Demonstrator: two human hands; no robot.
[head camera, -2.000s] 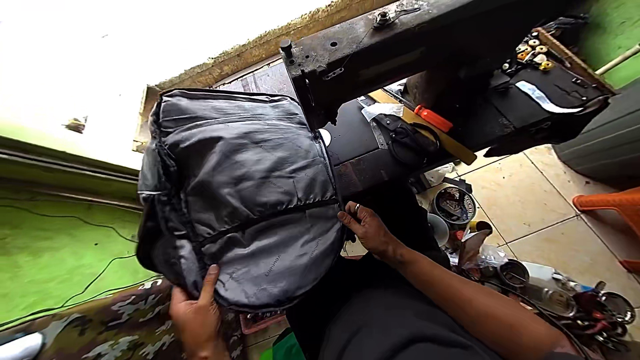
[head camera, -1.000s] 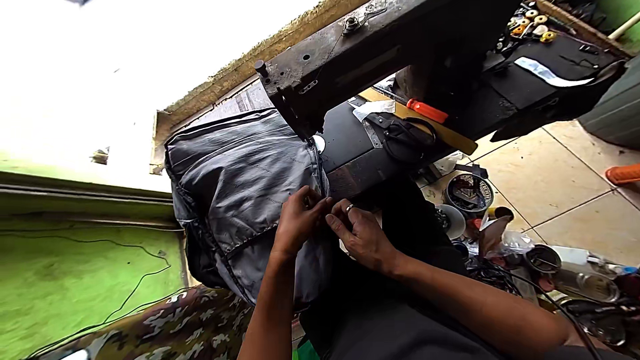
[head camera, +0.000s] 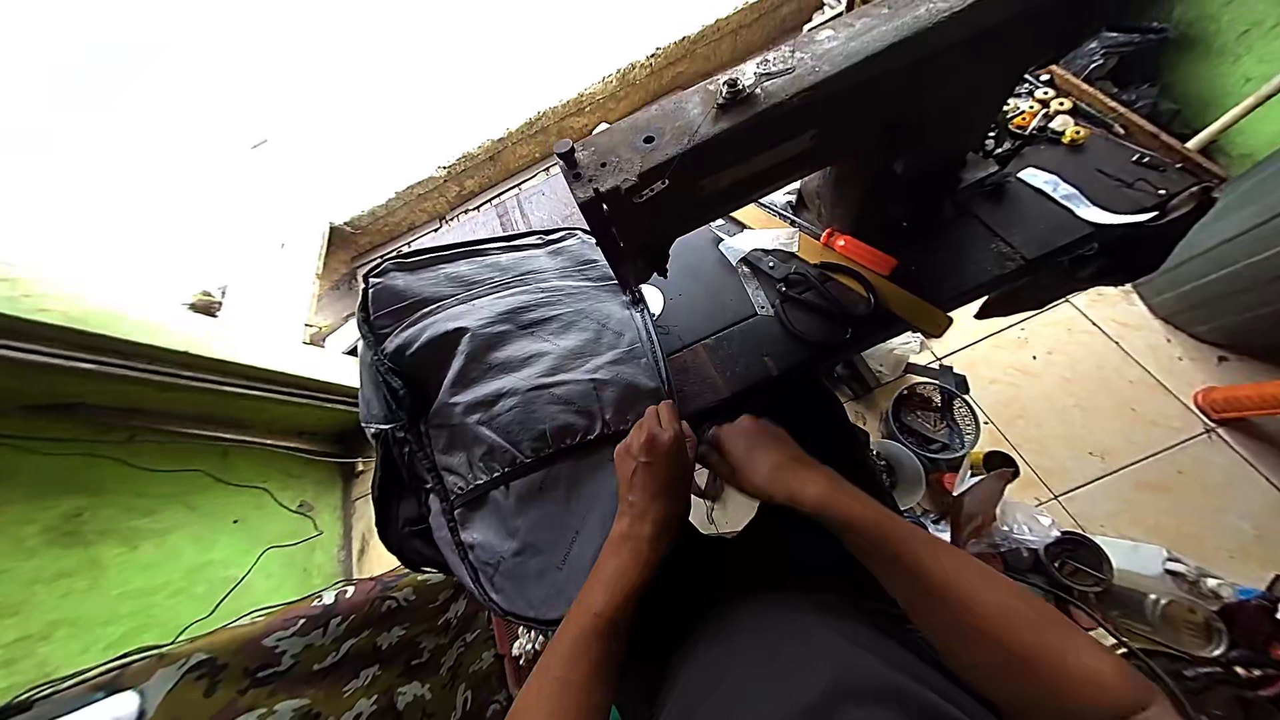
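A black fabric bag with a grey lining (head camera: 520, 350) lies opened out at the left end of a black sewing machine (head camera: 740, 150). Its right edge, with a zipper (head camera: 652, 345), runs down from beside the needle area toward my hands. My left hand (head camera: 655, 465) is closed on this edge, at the zipper's lower end. Close on its right, my right hand (head camera: 755, 460) has its fingers curled near the same edge; it is slightly blurred, and what lies between its fingers is hidden.
Black-handled scissors (head camera: 825, 300) and a red-handled tool (head camera: 858, 251) lie on the machine table. Bobbins and spools (head camera: 1050, 115) fill a wooden tray at the upper right. Jars, a round black basket (head camera: 933, 420) and plastic items stand on the tiled floor. Camouflage cloth (head camera: 380, 650) is at the lower left.
My left hand has moved from the bag's lower edge to its right edge, beside my right hand. Compared with one second ago, both hands are lower along that edge.
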